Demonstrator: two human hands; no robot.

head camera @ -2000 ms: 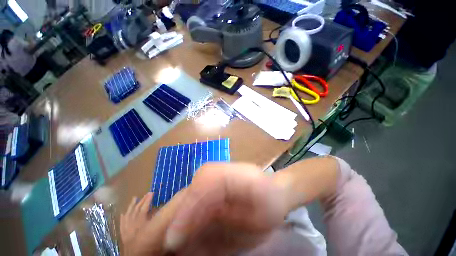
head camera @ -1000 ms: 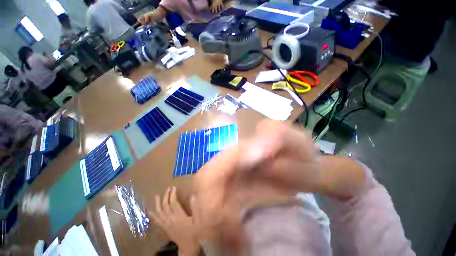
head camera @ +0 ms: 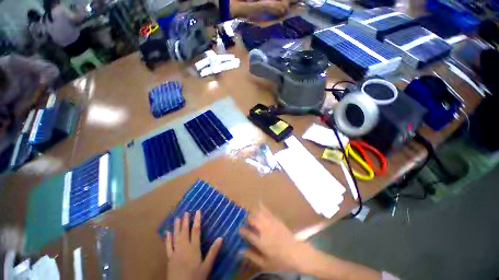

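Observation:
A joined blue cell piece (head camera: pixel 205 199) with pale lines lies on the brown table, turned at an angle, its near part cut off at the bottom edge. My left hand (head camera: pixel 189 249) rests flat on its near left part, fingers spread. My right hand (head camera: pixel 273 240) is at its right edge with fingertips touching it, fingers apart and slightly blurred. Two dark cell piles, left (head camera: pixel 163 155) and right (head camera: pixel 208 131), lie on the pale mat (head camera: pixel 137 186). Short ribbon (head camera: pixel 249 153) lies to their right.
White strips (head camera: pixel 312 178), scissors (head camera: pixel 361 161), an iron stand (head camera: pixel 269 121), a grey machine (head camera: pixel 301 82) and a soldering station (head camera: pixel 402 115) stand right. A finished piece (head camera: pixel 87 188) lies on the green mat (head camera: pixel 44 210). A wrapped cell pack (head camera: pixel 167 98) is behind. Another person's hand (head camera: pixel 268 7) shows at rear.
My right hand, raised and blurred before, is down at the cell piece. My left hand has moved onto it. The piece is turned and nearer the bottom edge. The camera view has shifted.

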